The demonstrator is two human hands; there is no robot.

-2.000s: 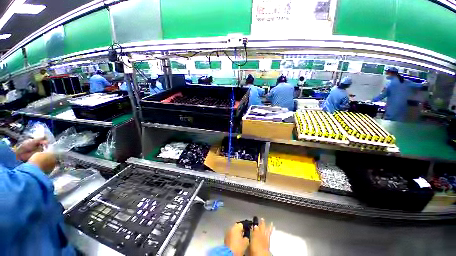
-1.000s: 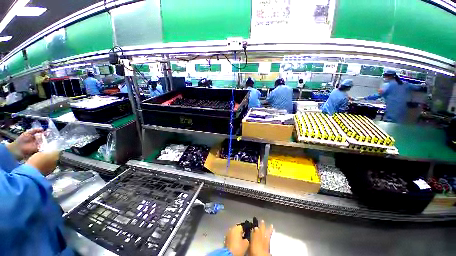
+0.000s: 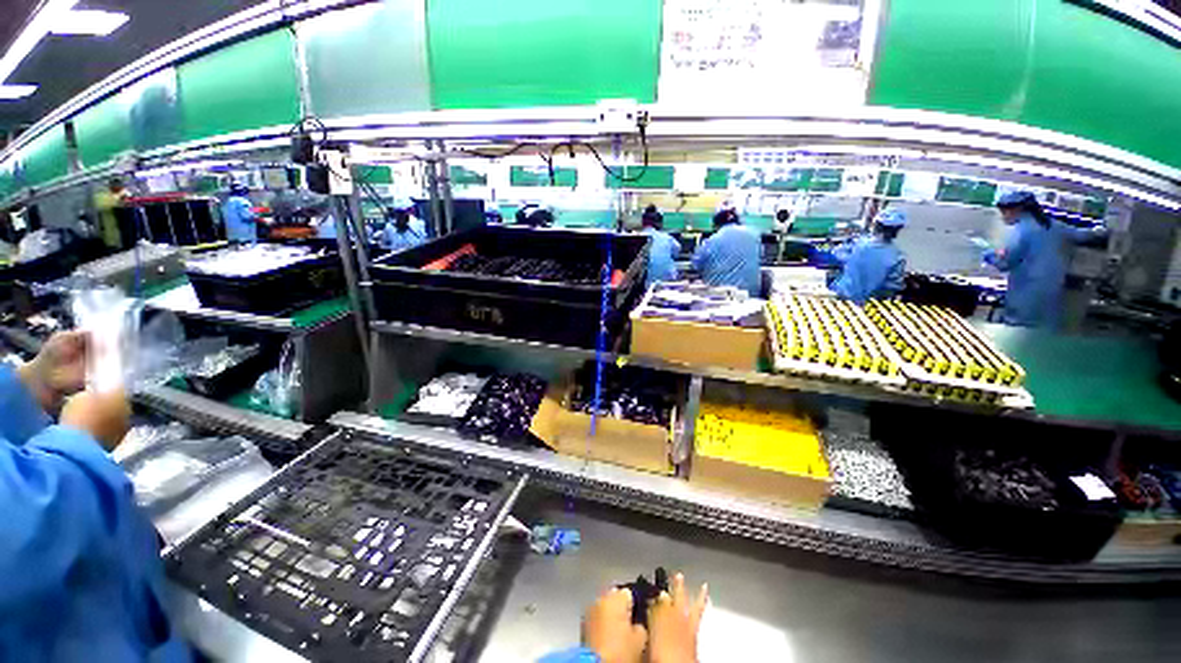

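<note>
A small black moulded part (image 3: 644, 591) is held between my two hands at the lower middle of the view, above the metal line surface. My left hand (image 3: 614, 626) grips its left side with bent fingers. My right hand (image 3: 676, 622) is against its right side, fingers pointing forward. The fingers hide much of the part, so its full shape cannot be told.
A black fixture tray (image 3: 343, 544) lies left of my hands, with a blue cord end (image 3: 554, 539) beside it. A neighbouring worker's sleeve (image 3: 71, 544) and plastic bags (image 3: 181, 473) are further left. A carton of yellow parts (image 3: 760, 447) and a black bin (image 3: 1023, 499) stand on the lower shelf.
My hands and the black part have barely moved. The neighbouring worker's hands have raised a clear bag more upright. The view has shifted slightly.
</note>
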